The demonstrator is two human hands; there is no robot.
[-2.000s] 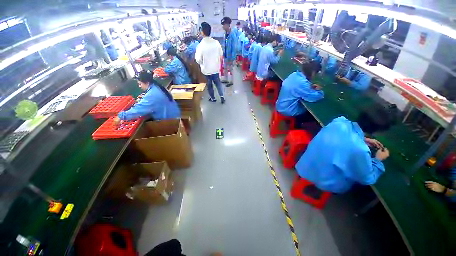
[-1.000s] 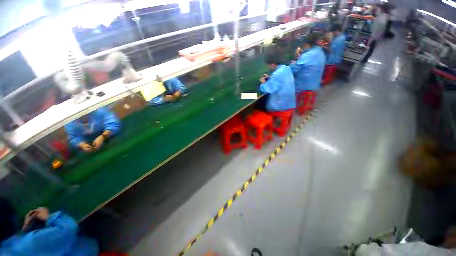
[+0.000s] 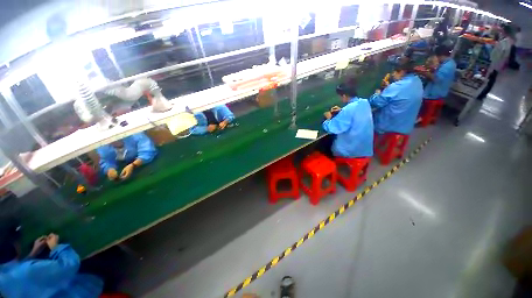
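Neither of my hands can be made out. A small tan patch (image 3: 249,295) at the bottom edge is too cut off to identify. A long green-topped bench (image 3: 181,180) runs from the lower left to the upper right. Tiny parts too small to identify lie on it. A pale flat sheet (image 3: 307,134) lies near its front edge. A yellow sheet (image 3: 182,123) hangs by the shelf edge. A small orange item (image 3: 81,189) is at the bench's left part.
Workers in blue smocks (image 3: 353,125) sit along both sides. Red stools (image 3: 319,174) stand at the near side. Yellow-black tape (image 3: 309,236) crosses the grey floor. A shoe (image 3: 286,288) shows at the bottom. Ribbed hoses (image 3: 87,105) stand over the white shelf. A loaded trolley (image 3: 468,75) is at upper right.
The view has swung right from the aisle onto the right-hand bench, then slightly back. The bench and stools now sit further right and lower. The pale heap at the lower right has left view.
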